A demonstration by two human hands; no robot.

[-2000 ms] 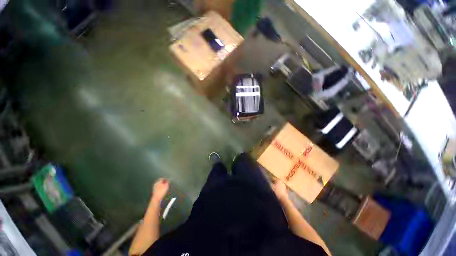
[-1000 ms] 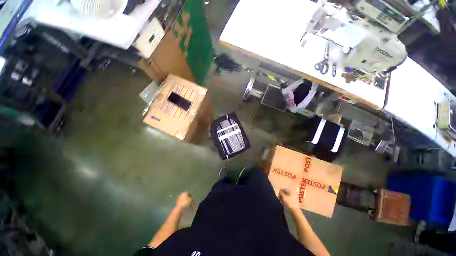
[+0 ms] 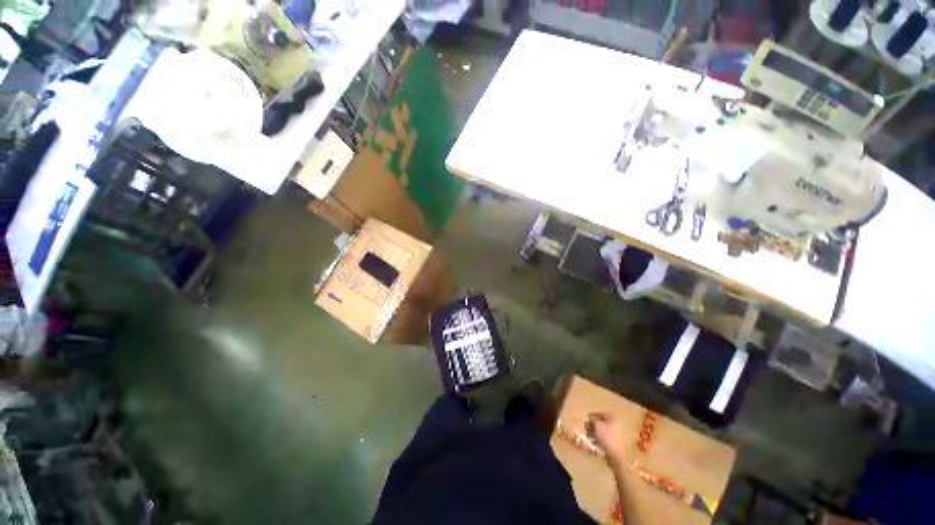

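Observation:
The carton with red-orange POSTEK tape (image 3: 685,447) stands on the floor at the wearer's right, cut off by the lower edge. My right hand (image 3: 599,427) is over its top near the left side, small and blurred. Its fingers look curled, but whether it touches the carton or holds anything cannot be told. My left hand is out of the picture. The dark bag with a black-and-white patterned top (image 3: 469,347) is on the floor just ahead of the feet.
A second carton (image 3: 349,291) bears a dark rectangle (image 3: 379,269). At right, the white table (image 3: 554,113) holds scissors (image 3: 668,211), snips (image 3: 698,221) and a sewing machine (image 3: 805,185). A black bundle with white stripes (image 3: 705,371) is below. A green sheet (image 3: 436,133) leans behind.
The view has shifted forward, showing more of both tables. The dark bag is nearer the feet. My left hand has left the picture. My right hand is farther over the taped carton's top.

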